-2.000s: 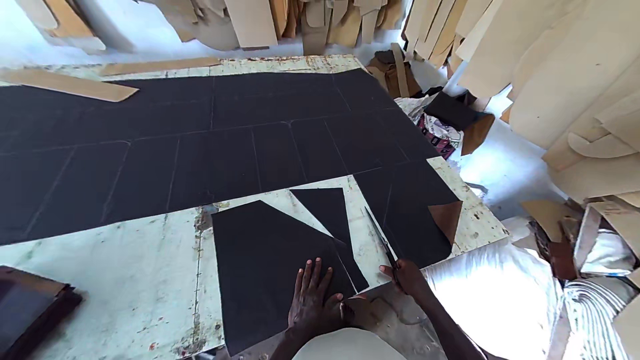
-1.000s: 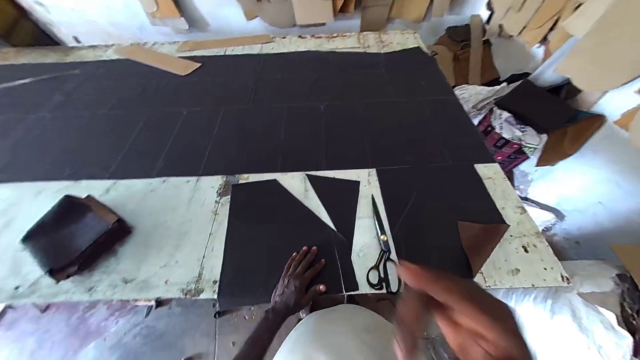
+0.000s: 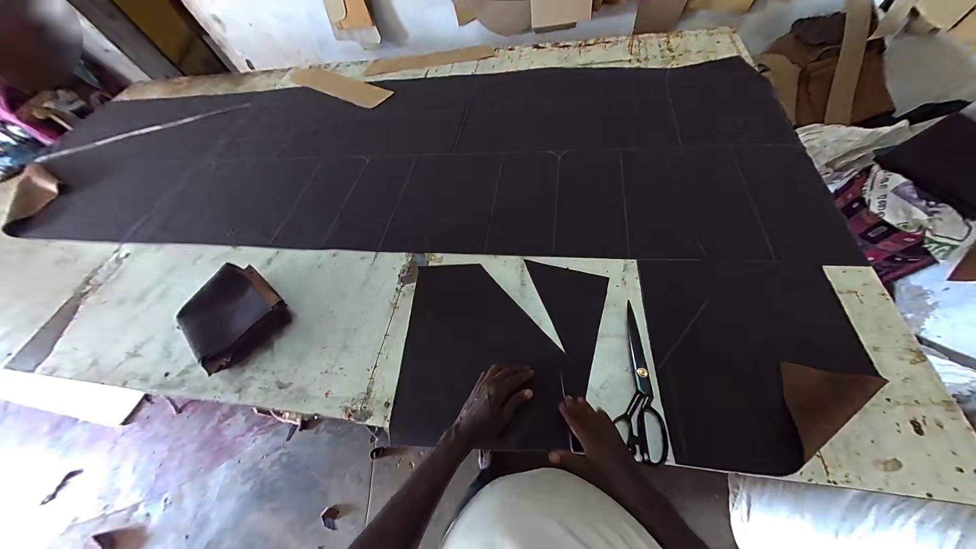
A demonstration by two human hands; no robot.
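Observation:
My left hand point(image 3: 496, 404) lies with bent fingers on a cut piece of dark leather or coated fabric point(image 3: 450, 343) at the table's near edge. By the slit at that piece's right side is my right hand point(image 3: 591, 427), its fingertips at the edge; whether it pinches the material cannot be told. Black-handled tailor's shears point(image 3: 641, 389) lie just right of it, blades pointing away. A narrow dark piece point(image 3: 576, 301) lies beyond the slit. Right of the shears spreads another dark section point(image 3: 732, 343), its corner folded to show a brown underside point(image 3: 827, 408).
A long dark sheet with chalk lines point(image 3: 518, 198) covers the far part of the pale worktable point(image 3: 328, 320). A tan pattern strip point(image 3: 343, 88) rests on it. A folded dark leather bundle point(image 3: 232, 316) sits at left. Bags and scraps point(image 3: 900, 213) are piled beyond the right edge.
Two seconds ago my right hand was at the shears' handles; one second ago it was off them and blurred. Now it is at the cut piece beside the slit. The view has swung left.

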